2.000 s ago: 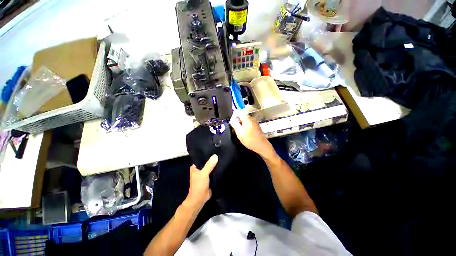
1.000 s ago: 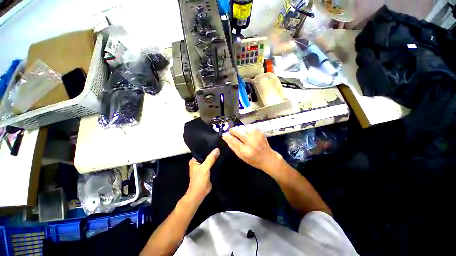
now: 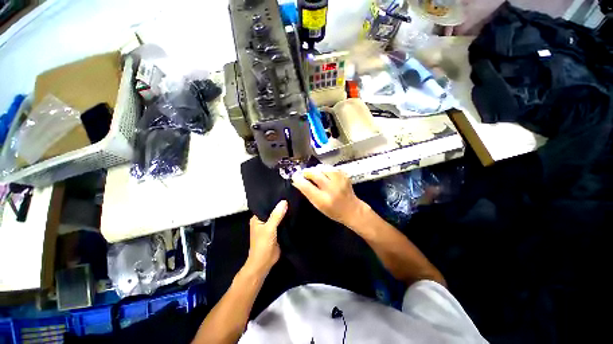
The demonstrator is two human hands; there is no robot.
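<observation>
The button sewing machine (image 3: pixel 269 80) stands in the middle with its shiny clamp (image 3: pixel 290 166) at the front end. A black garment (image 3: pixel 261 187) lies under the clamp and runs down over my lap. My left hand (image 3: pixel 266 236) grips the garment below the clamp, thumb on top of the cloth. My right hand (image 3: pixel 327 191) is at the clamp's right side with its fingertips close together. Whether a button is between those fingertips is too small to tell.
A cream button tray (image 3: pixel 356 127) and a blue-handled tool (image 3: pixel 317 126) stand right of the head, before a control panel (image 3: pixel 327 72). Bagged black parts (image 3: pixel 165 144) and a white basket (image 3: pixel 128 134) are left. A black garment heap (image 3: pixel 531 74) lies far right.
My right hand has moved from beside the blue-handled tool down to the clamp and stays there. My left hand still holds the cloth. The view has shifted slightly.
</observation>
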